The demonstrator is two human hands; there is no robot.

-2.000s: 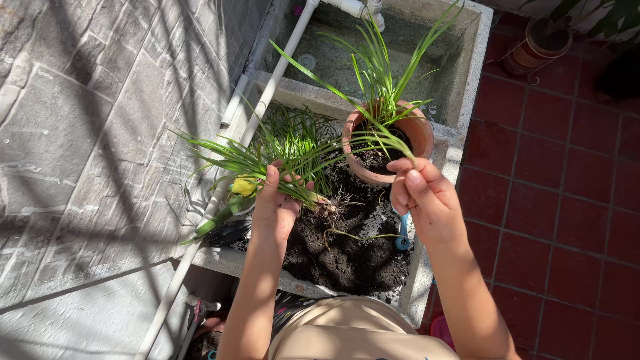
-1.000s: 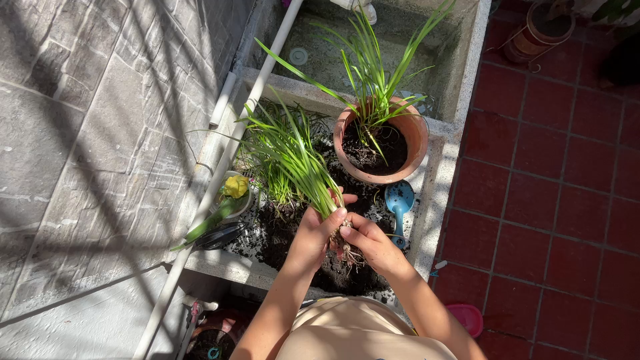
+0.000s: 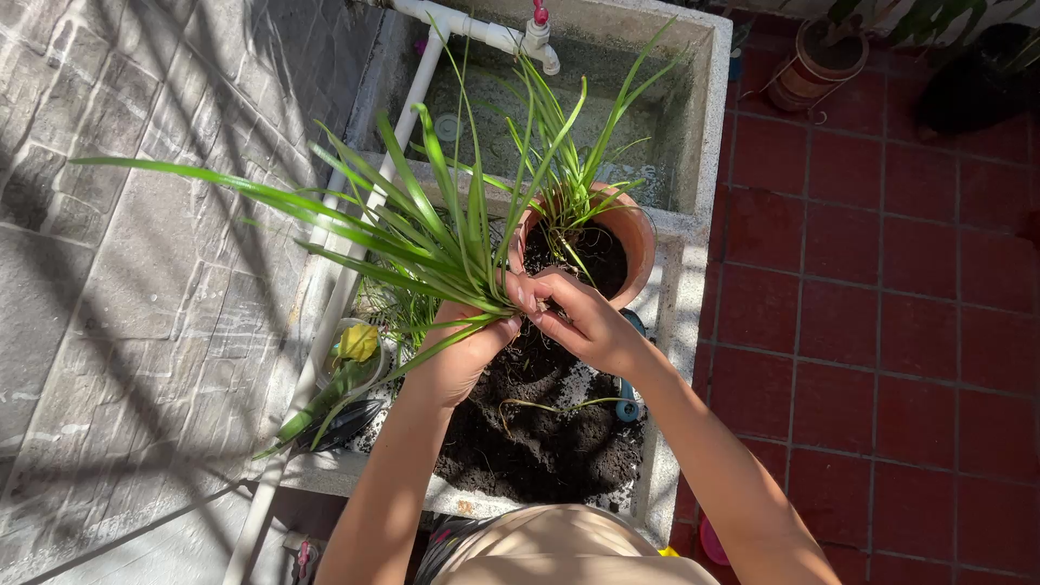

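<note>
My left hand grips the base of a clump of long green leaves, which fan up and to the left. The fingers of my right hand pinch at the same base, from the right. Behind my right hand stands a terracotta pot with dark soil and another grassy plant. Loose dark soil covers the basin floor below my hands, with a thin stem lying across it. A blue trowel is partly hidden by my right forearm. More grassy leaves lie behind my left hand.
A concrete sink compartment holds water beyond the pot, under a white plastic tap. A white pipe runs along the left, beside a small container with a yellow flower. A potted plant stands on red floor tiles at right.
Both hands have moved up toward the pot with the leaf clump. Its leaves now spread wide to the left, where one second ago they were bunched. My right forearm now partly covers the blue trowel.
</note>
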